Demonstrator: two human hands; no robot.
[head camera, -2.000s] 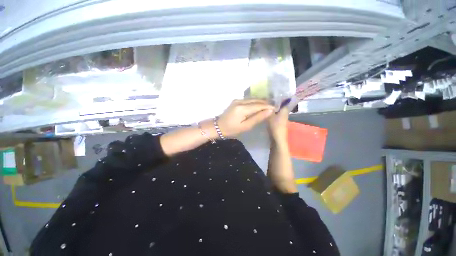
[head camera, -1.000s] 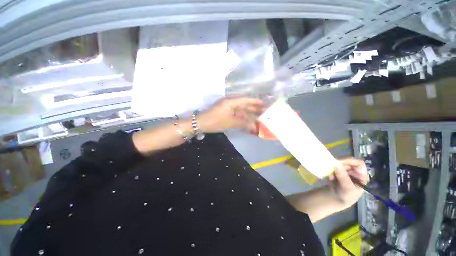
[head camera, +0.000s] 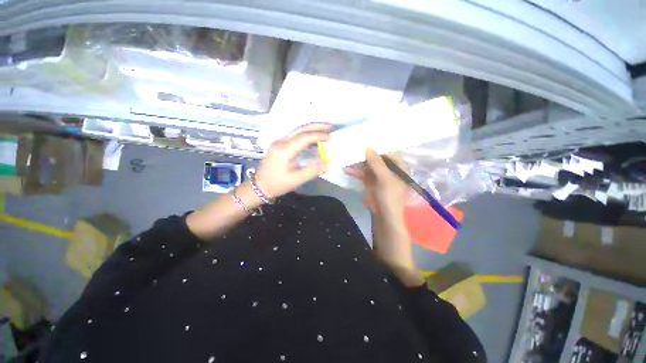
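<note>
My left hand (head camera: 289, 164) holds the left end of a long white card (head camera: 397, 132) with yellow at both ends. My right hand (head camera: 386, 181) holds a blue pen (head camera: 434, 203) and touches the card's lower edge. The pen slants down to the right. The card lies over a crumpled clear plastic bag (head camera: 453, 174). White paper sheets (head camera: 301, 103) lie behind my left hand on the shelf. Any writing on the card is washed out by glare.
Grey shelf beams (head camera: 354, 28) cross the top. An orange-red bin (head camera: 433, 225) stands on the floor beyond my right forearm. A scale with a blue tray (head camera: 222, 176) is on the floor at left. Cardboard boxes (head camera: 95, 244) stand on both sides.
My right hand has come back from the lower right with card and pen. The card now lies across at the shelf edge, and my left hand has taken hold of its left end.
</note>
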